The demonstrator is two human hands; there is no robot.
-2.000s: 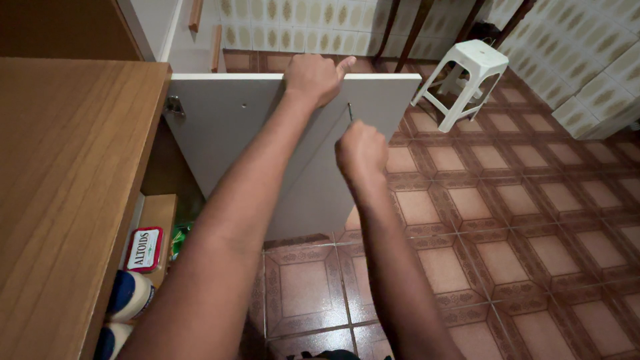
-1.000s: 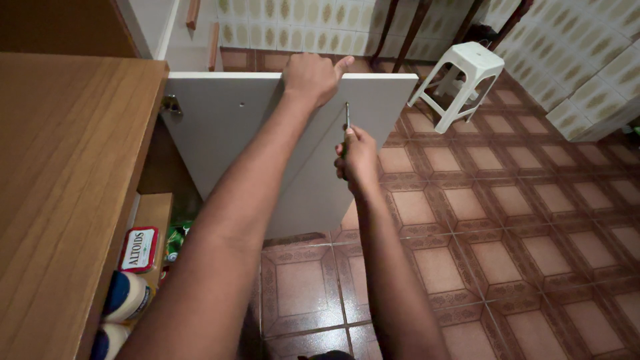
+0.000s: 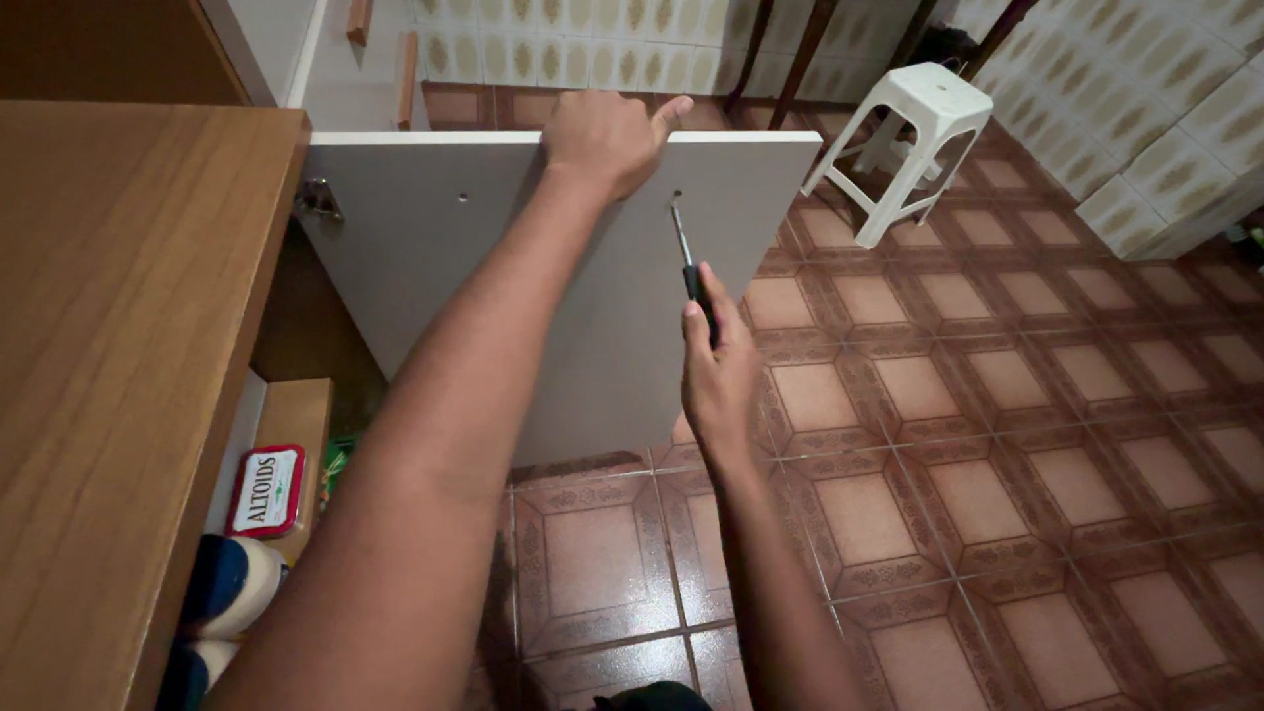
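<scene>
A grey cabinet door (image 3: 592,365) with a white edge stands swung out from a wooden cabinet, joined by a metal hinge (image 3: 322,199). My left hand (image 3: 612,138) lies over the door's top edge, thumb pointing right; its fingers are hidden behind the panel. In my right hand (image 3: 723,365) is a screwdriver (image 3: 696,286) with a black handle. Its metal shaft points up to a screw (image 3: 677,193) in the door's inner face, the tip just below it; whether they touch I cannot tell. A small hole or screw (image 3: 462,197) shows further left on the panel.
The wooden cabinet top (image 3: 128,296) runs along the left. Inside the cabinet are an Altoids tin (image 3: 268,491) and jars with blue lids (image 3: 229,585). A white plastic stool (image 3: 913,118) stands on the tiled floor (image 3: 918,390) beyond the door, near dark wooden legs.
My right hand has moved lower from the screw, and more of the screwdriver's shaft and handle shows. My left hand has stayed on the door's top edge.
</scene>
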